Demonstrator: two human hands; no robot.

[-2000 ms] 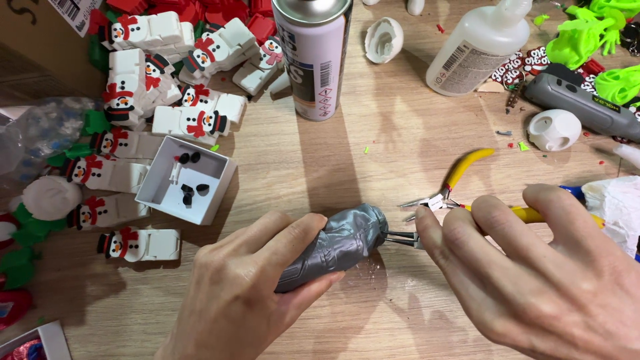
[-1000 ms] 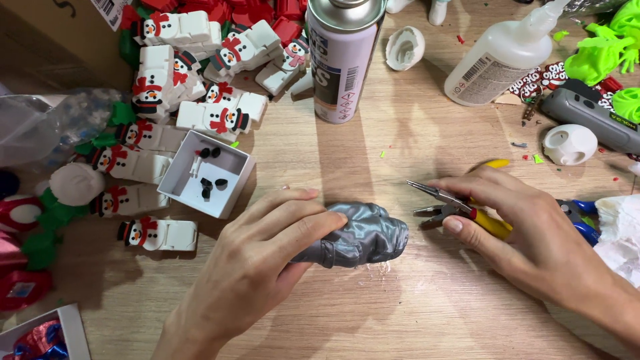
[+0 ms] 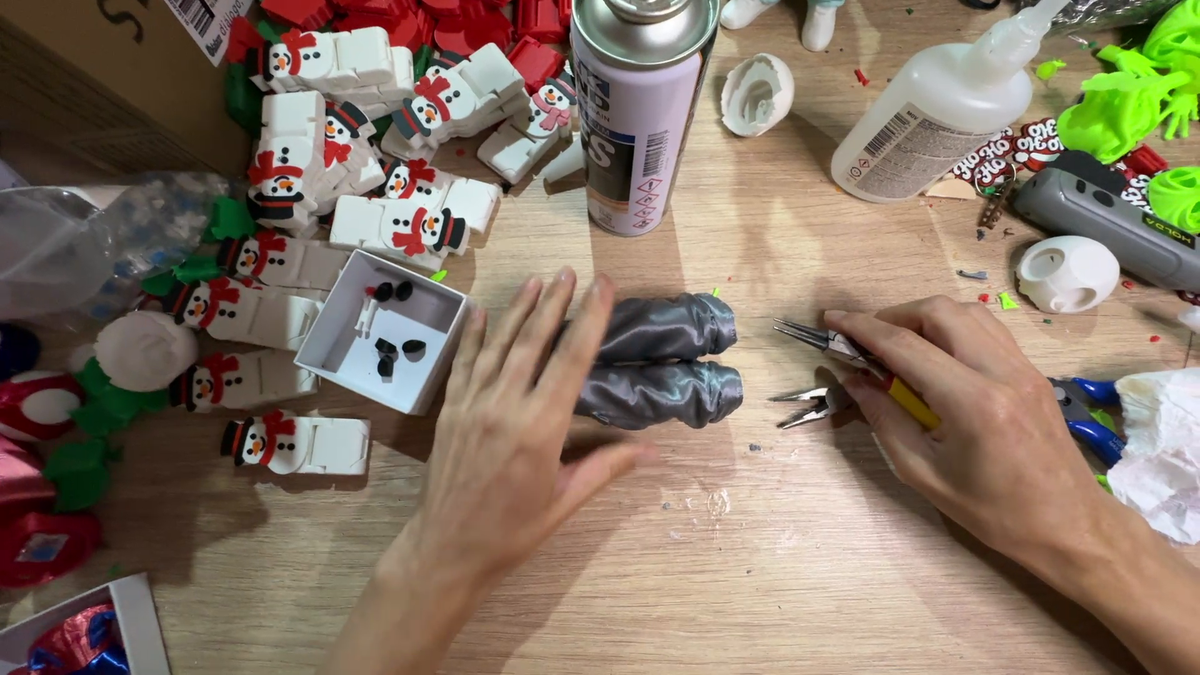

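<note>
A glossy grey plastic pair of trouser legs (image 3: 670, 361) lies on the wooden table, its two cuffs pointing right. My left hand (image 3: 516, 422) is spread flat over its left end, fingers apart, thumb free of it. To the right, my right hand (image 3: 947, 394) is closed around needle-nose pliers (image 3: 895, 389) with a yellow-and-red handle, whose slim jaws point left. A second pair of pliers (image 3: 816, 405) shows its parted jaws just below them; its handles are hidden under my right hand. Small pale and grey crumbs lie below the grey part.
A white box (image 3: 380, 333) with small black pieces stands left of my left hand, near white snowman figures (image 3: 323, 445). Behind are a spray can (image 3: 642, 122), a hollow white shell (image 3: 757, 94) and a plastic bottle (image 3: 937, 112). Blue-handled pliers (image 3: 1092, 422) and crumpled paper (image 3: 1162, 450) lie right.
The grey part has turned from one leg showing to both legs side by side. My left hand has opened out over it. The pliers have moved away from its end since two seconds ago.
</note>
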